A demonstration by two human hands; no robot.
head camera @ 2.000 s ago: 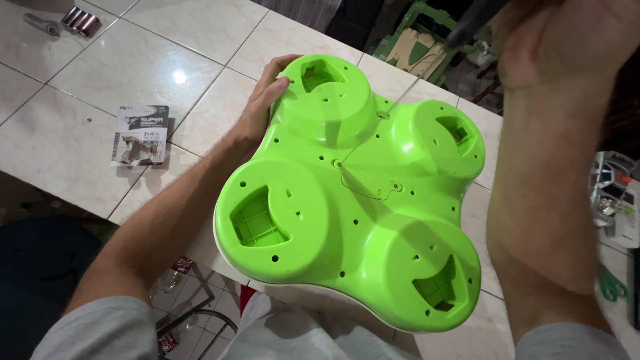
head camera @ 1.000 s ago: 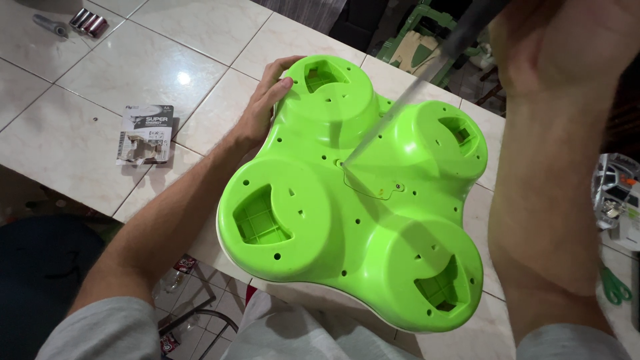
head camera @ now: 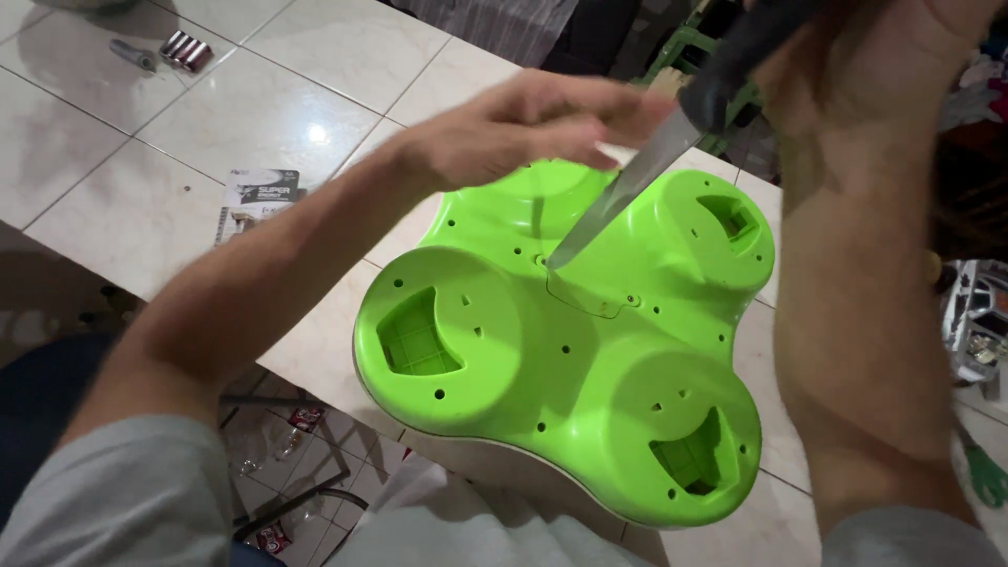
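A bright green plastic base (head camera: 567, 370) with four round lobes lies upside down on the tiled table. A thin outline like a small cover, with a screw at its edge, shows in its middle. My right hand (head camera: 858, 63), partly cut off at the top right, holds a knife (head camera: 622, 189) by its dark handle. The blade points down to the left, its tip at or just above a small hole beside the cover's outline. My left hand (head camera: 551, 122) is blurred, off the base's surface, its fingers stretched toward the knife handle; whether they touch it I cannot tell.
On the tiled table (head camera: 315, 87) at the left lie a battery blister pack (head camera: 264, 193), several batteries (head camera: 186, 52) and a small grey object (head camera: 132, 55). Green scissor-like handles (head camera: 984, 472) and a silver-grey plastic object (head camera: 980, 315) are at the right. A green crate-like thing stands behind.
My left hand has left the rim of the far left lobe and moved right toward the knife handle. The blade's tip has come from the far side of the cover's outline to the hole nearer its left end.
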